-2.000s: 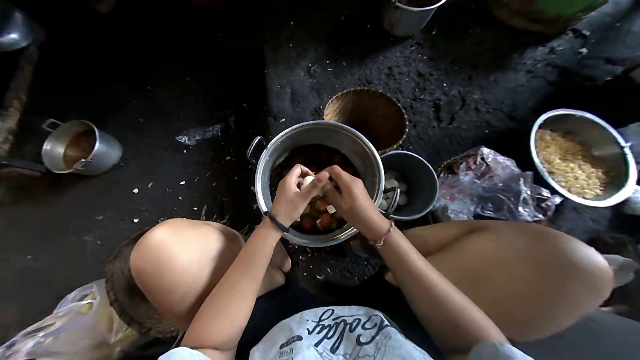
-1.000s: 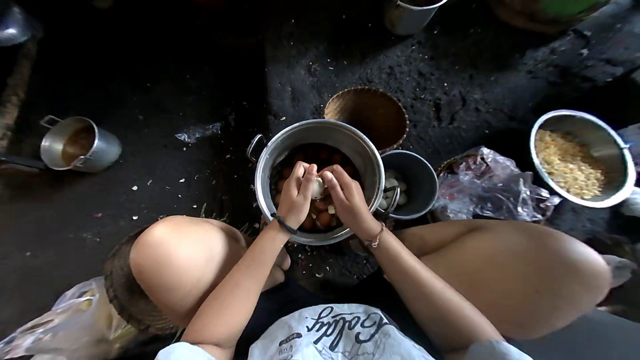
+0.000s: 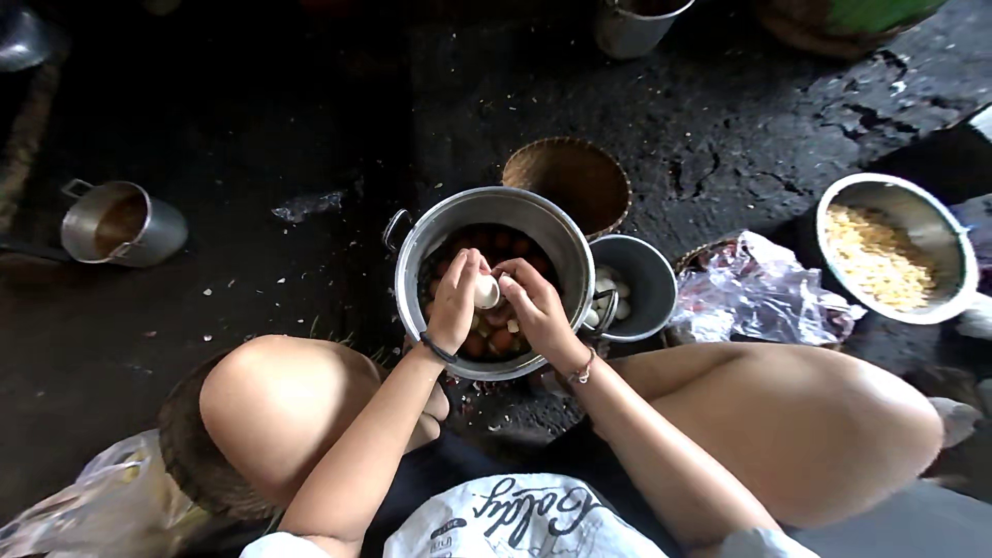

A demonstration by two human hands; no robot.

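Over a large metal pot [image 3: 572,232] in the middle of the view, my left hand [image 3: 457,302] holds a whitish egg [image 3: 487,292]. From the other side my right hand [image 3: 536,304] touches the egg with its fingertips. Dark liquid with several reddish-brown round pieces [image 3: 501,339] and small pale bits lies inside the pot, partly hidden by my hands. Close against the pot's right side stands a grey bucket [image 3: 655,291] with several pale eggs [image 3: 620,308] in it. A woven basket [image 3: 570,174] sits just behind the pot.
To the right are a clear plastic bag [image 3: 752,298] over a basket and a metal bowl of yellowish pieces [image 3: 880,252]. A small metal pot with brown liquid [image 3: 159,232] lies at the left. Another metal pot [image 3: 632,35] stands at the back, and a plastic bag [image 3: 116,496] lies front left.
My fingers have shifted around the egg, which shows more plainly now than two seconds ago. Both hands remain over the pot.
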